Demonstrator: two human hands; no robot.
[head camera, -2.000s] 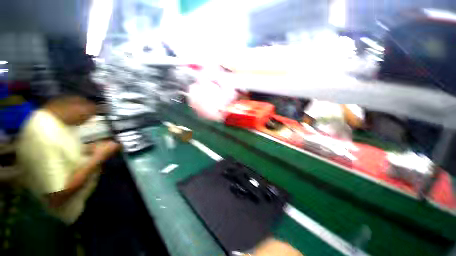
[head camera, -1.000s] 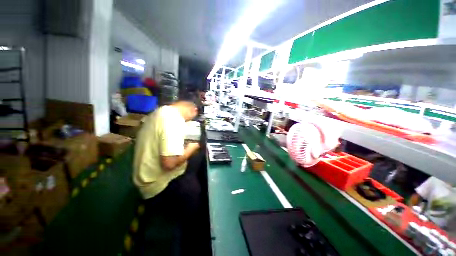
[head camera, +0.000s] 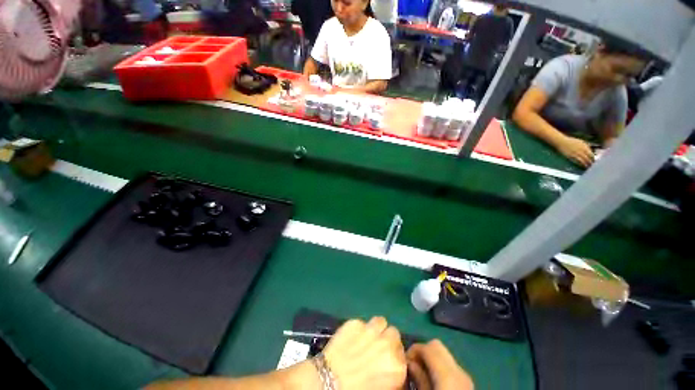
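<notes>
My left hand (head camera: 362, 354), with a bracelet at the wrist, lies over a black fixture (head camera: 309, 320) at the bottom centre; its fingers hide what is under them. My right hand (head camera: 438, 367) is beside it, curled and cut off by the lower edge; whether it grips anything is hidden. A thin rod-like piece (head camera: 305, 334) and a white label (head camera: 293, 354) show left of my left hand. A white glue bottle (head camera: 426, 294) with a yellow tip leans by a spare black fixture (head camera: 480, 324) with two recesses. Glossy black housings (head camera: 179, 240) lie in the black tray (head camera: 145, 305).
A white post (head camera: 602, 152) rises at the right, with an open carton (head camera: 587, 278) and a dark mat (head camera: 602, 350) beside it. A thin clear piece (head camera: 392, 234) stands on the white strip. A red divided bin (head camera: 179, 68), white-capped containers (head camera: 343, 112) and people are opposite.
The view has swung from down the line at the left to the bench in front. Both hands, the glue bottle and the fixtures now show; the black tray is now at the left.
</notes>
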